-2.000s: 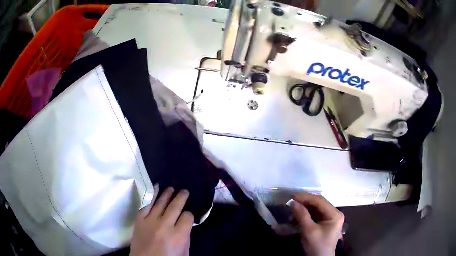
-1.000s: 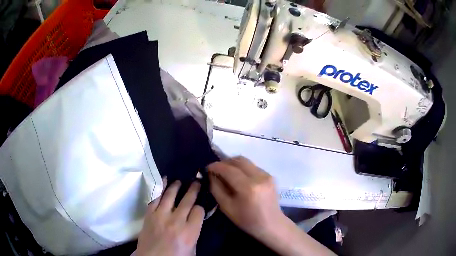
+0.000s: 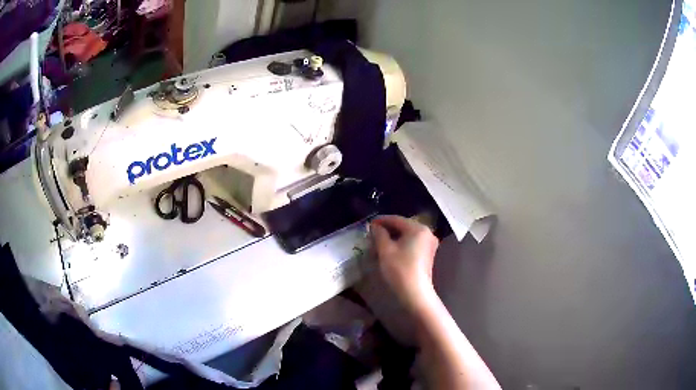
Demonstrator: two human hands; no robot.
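My right hand [image 3: 403, 255] is at the right end of the white machine table, fingertips pinched together beside a flat black phone-like rectangle [image 3: 324, 215]. I cannot tell whether anything is between the fingertips. Only a fingertip of my left hand [image 3: 114, 384] shows at the bottom edge, among dark cloth; the rest is out of the picture. Dark cloth panels [image 3: 38, 327] lie at the lower left, with a pale thin strip [image 3: 221, 377] along them. The corner of the white pattern [image 3: 19, 358] shows at the left edge.
The white protex sewing machine [image 3: 229, 126] stands behind the table, dark cloth [image 3: 362, 107] over its right end. Black shears [image 3: 181, 200] and a red-black tool [image 3: 238, 217] lie under its arm. A white paper [image 3: 446, 179] hangs beside the grey wall [image 3: 565, 228].
The view has swung right; the basket is out of view and the pattern nearly so. My right hand has left the dark cloth for the table's right end. My left hand is mostly cut off.
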